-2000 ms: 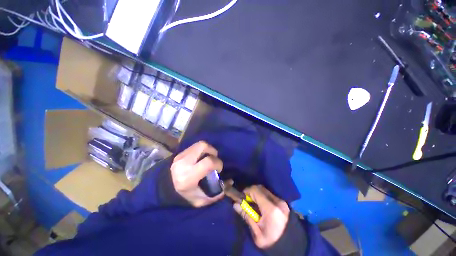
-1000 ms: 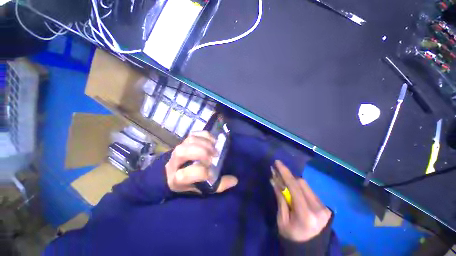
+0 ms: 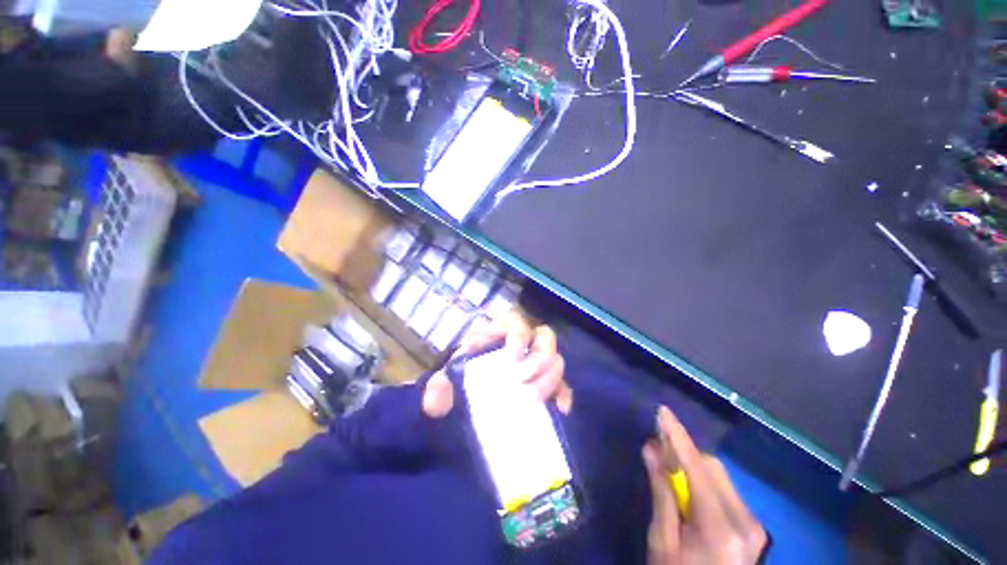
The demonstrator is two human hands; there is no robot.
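An open power bank unit lies face up over my lap, with its white cell showing and a green circuit board at its lower end, beside yellow tape. My left hand holds the unit at its upper end. My right hand is to the right of the unit, apart from it, and holds a small tool with yellow handles, likely pliers or cutters. The tool's jaws are mostly hidden by the fingers.
On the dark bench are a unit with red wires, white cables, test leads, a long rod and a yellow knife. A carton of units stands below the edge. Another person's arm is at upper left.
The unit has turned from edge-on to face up, its board end now pointing down. The tool has moved away from the unit. The view has shifted, showing more bench and another person's arm.
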